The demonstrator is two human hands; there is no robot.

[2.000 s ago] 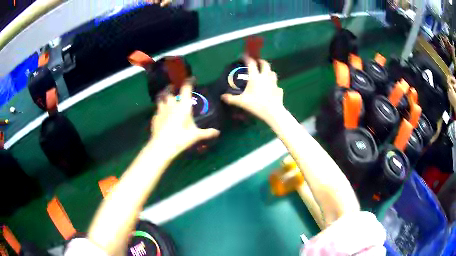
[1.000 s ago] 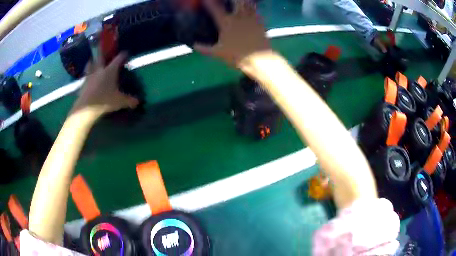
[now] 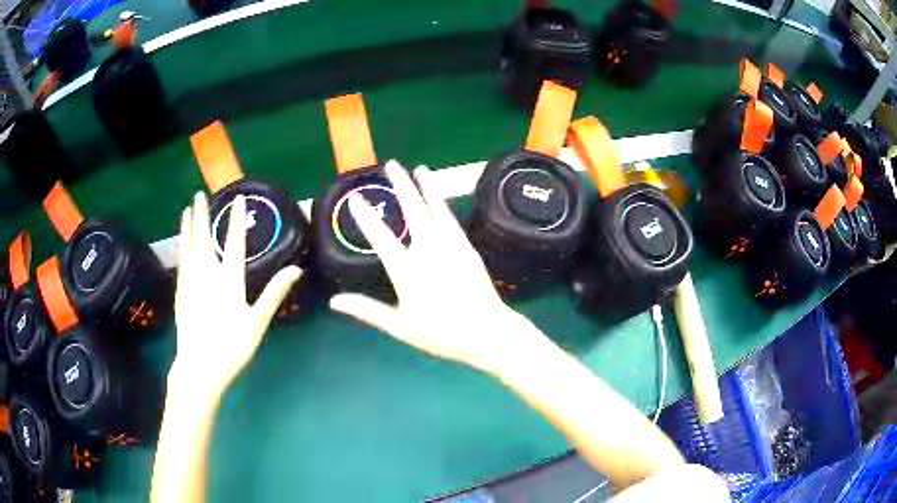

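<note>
My left hand (image 3: 221, 295), bare with fingers spread, lies on the top of a black speaker (image 3: 261, 228) whose light ring is lit pale blue and white. My right hand (image 3: 423, 265), also spread, lies on the top of the neighbouring speaker (image 3: 339, 221), whose ring shows several colours. Both speakers stand upright with orange straps up. Neither hand is closed around a speaker. To the right stand a speaker with a pale ring (image 3: 531, 201) and another (image 3: 639, 246), with a white cable (image 3: 661, 359) at its lower side.
More speakers cluster at left (image 3: 93, 270) and right (image 3: 762, 192). Others stand on the green conveyor (image 3: 413, 74) behind the white rail. A mallet's amber head (image 3: 661, 182) is partly hidden behind a speaker; its pale handle (image 3: 700, 354) points forward. Blue crates (image 3: 816, 363) are at lower right.
My hands have come back from the conveyor to two lit speakers on the bench. The view has shifted, and the speakers at right with the white cable now show.
</note>
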